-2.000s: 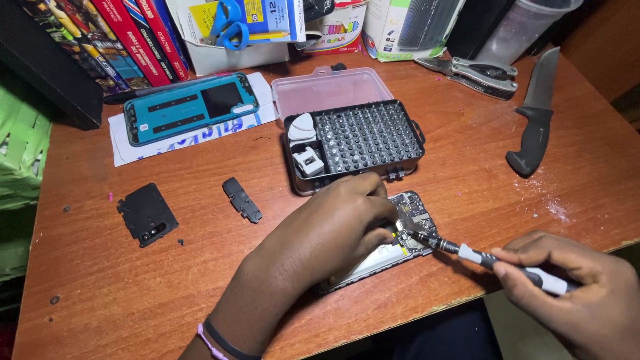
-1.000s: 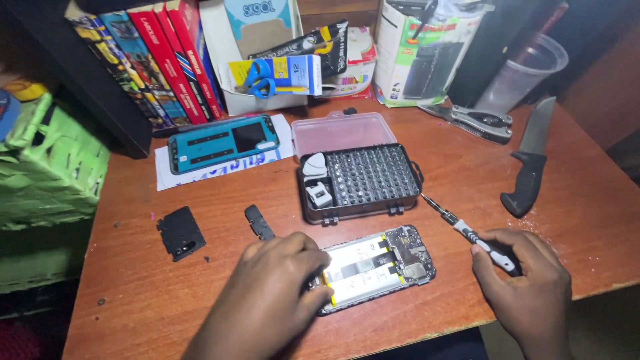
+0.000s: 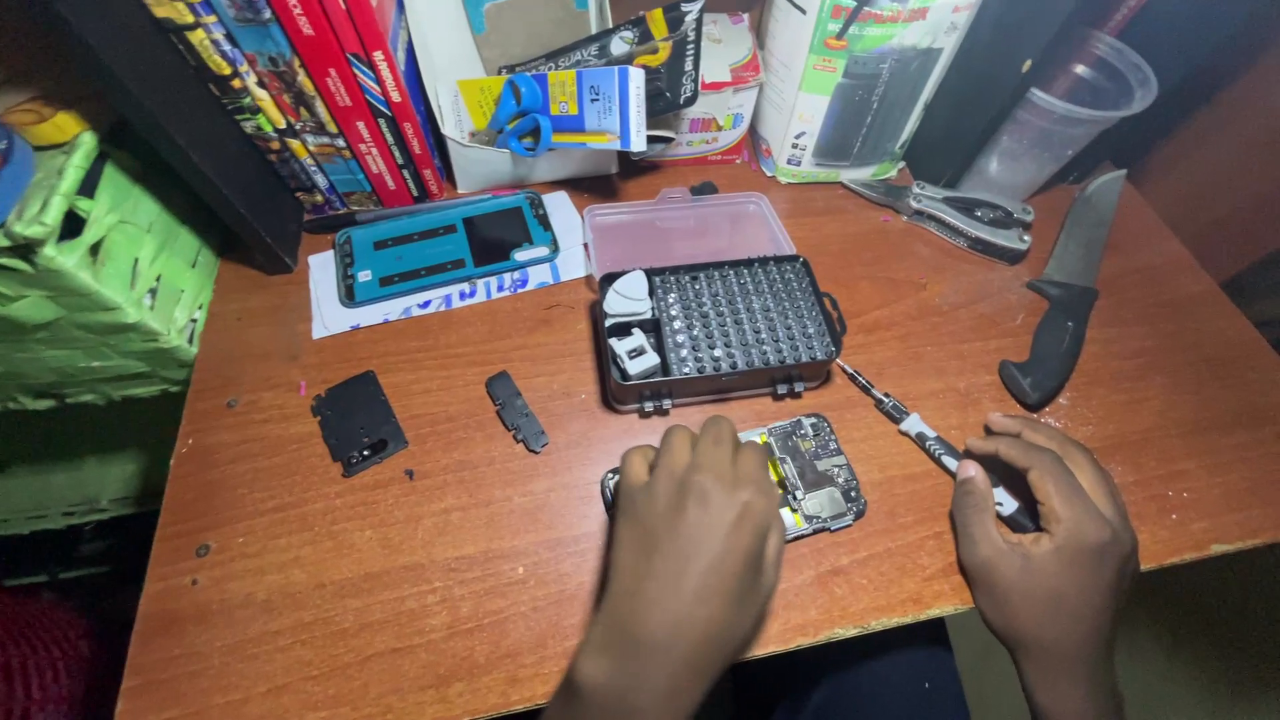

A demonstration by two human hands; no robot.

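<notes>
An opened smartphone [image 3: 826, 480] lies on the wooden desk, its circuit board showing at the right end. My left hand [image 3: 700, 520] covers its middle and left part; the fingertips are hidden, so its hold cannot be told. To the right, a precision screwdriver [image 3: 935, 445] rests on the desk with its tip by the bit case. My right hand [image 3: 1050, 540] is curved around the handle's end, thumb and fingers apart. The black bit case [image 3: 745, 320], lid raised, holds rows of bits. Two black phone covers, a larger one [image 3: 360, 422] and a narrow one [image 3: 517, 411], lie at the left.
A teal phone back [image 3: 445, 250] rests on white paper [image 3: 325, 300] behind. At the right are a multitool [image 3: 960, 215] and a knife [image 3: 1065, 310]. Books [image 3: 340, 100], a box with blue scissors [image 3: 522, 115] and a plastic cup [image 3: 1060, 110] stand along the back.
The screwdriver has left the phone's board and now lies on the desk, my right hand's fingers opened beside it. My left hand has moved from the board to the phone's middle.
</notes>
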